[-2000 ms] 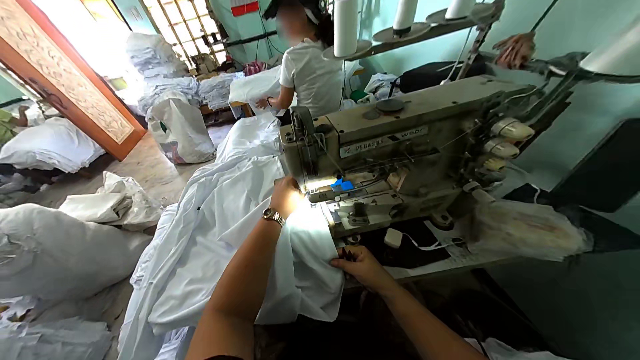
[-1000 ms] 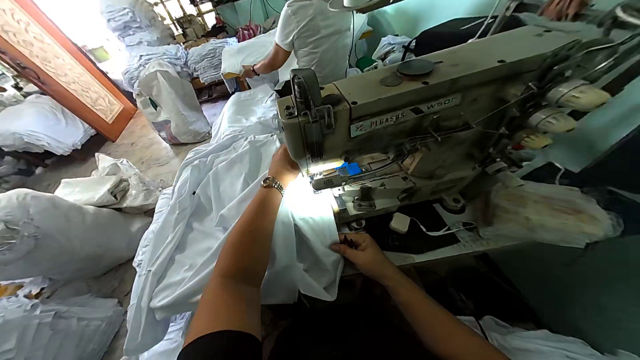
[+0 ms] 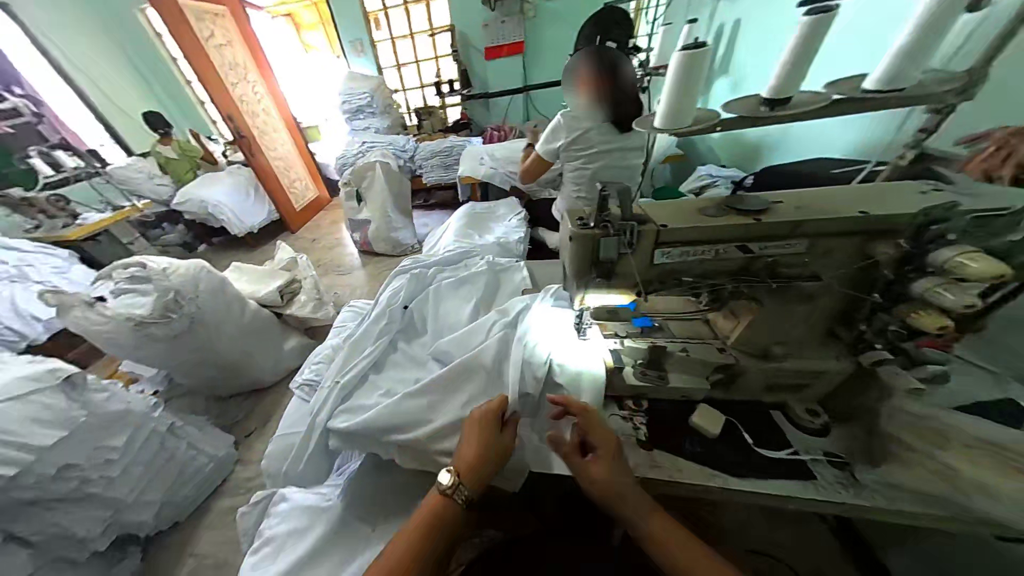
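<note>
White fabric (image 3: 448, 344) lies in folds left of a Pegasus industrial sewing machine (image 3: 744, 280), and its right part reaches the lit needle area (image 3: 588, 320). My left hand (image 3: 486, 440), with a wristwatch, pinches a fold of this cloth in front of the machine. Close to its right, my right hand (image 3: 588, 448) hovers over the cloth with its fingers apart and nothing seen between them. Blue parts (image 3: 640, 322) show beside the needle area. The cloth's far edge under the presser foot is lost in glare.
White thread cones (image 3: 684, 84) stand on the rack above the machine. A small white block with a cord (image 3: 706, 420) lies on the table's right. Filled sacks (image 3: 184, 320) and stacked white cloth (image 3: 96, 456) stand at left. A co-worker (image 3: 596, 152) sits beyond the machine, another (image 3: 180, 156) far left.
My left hand has come back from beside the needle toward me and pinches the cloth. My right hand has let go of the cloth's edge. The view has tilted up.
</note>
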